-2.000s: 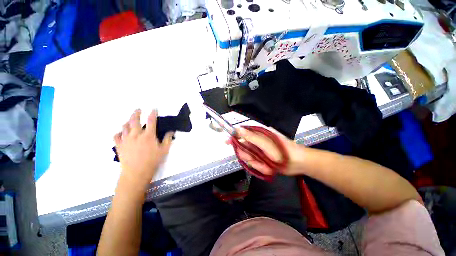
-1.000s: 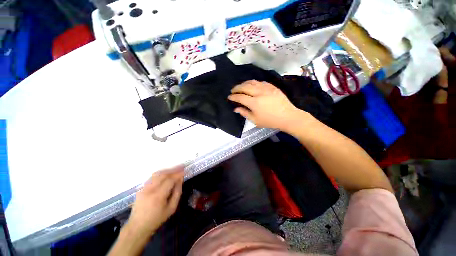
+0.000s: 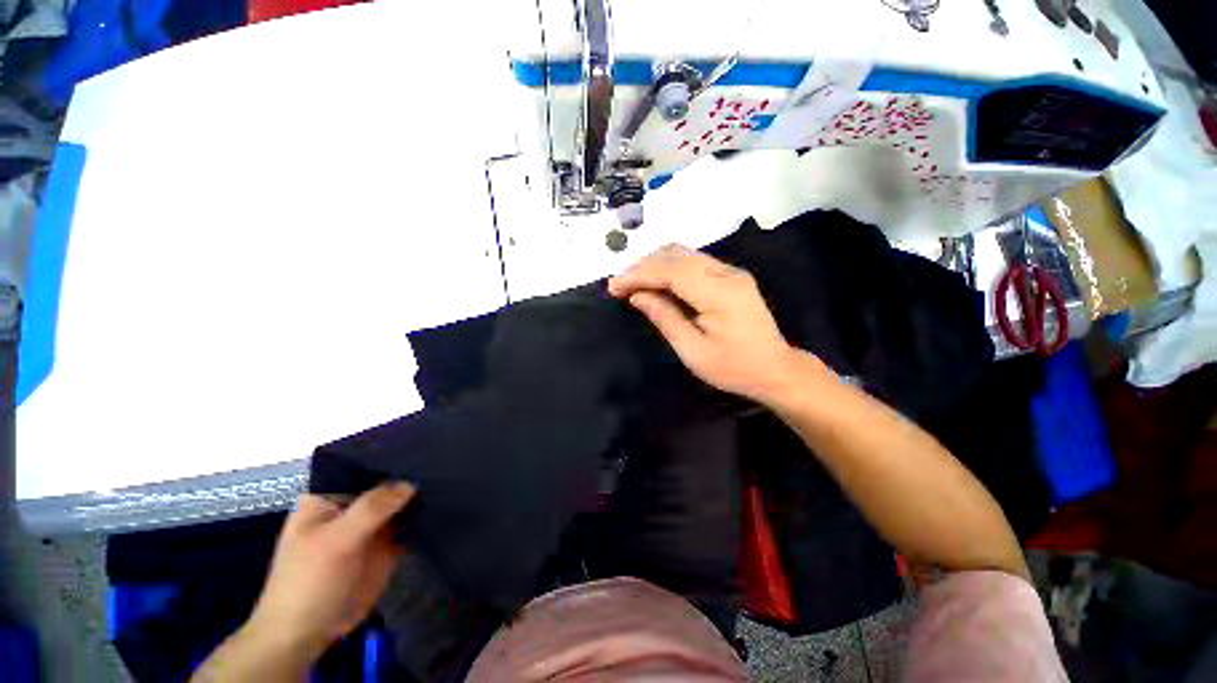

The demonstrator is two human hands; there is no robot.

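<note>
Black cloth (image 3: 521,427) hangs over the front edge of the white machine table towards my lap, and more of it bunches up at the right below the machine arm. My left hand (image 3: 350,540) pinches its lower left corner in front of the table edge. My right hand (image 3: 707,318) holds the cloth's upper edge between thumb and fingers, in front of the presser foot. The presser foot and needle area (image 3: 581,200) has no cloth under it. The sewing machine (image 3: 868,120) is white with a blue stripe and red pattern.
Red-handled scissors (image 3: 1030,307) lie at the table's right edge, beside a tan block (image 3: 1097,247). White cloth (image 3: 1181,200) lies at the far right. Blue tape (image 3: 51,267) marks the table's left end. Blue items are below the table.
The scissors went from my right hand to the table's right edge. The black cloth has come out from under the presser foot towards me. My left hand has taken hold of its corner.
</note>
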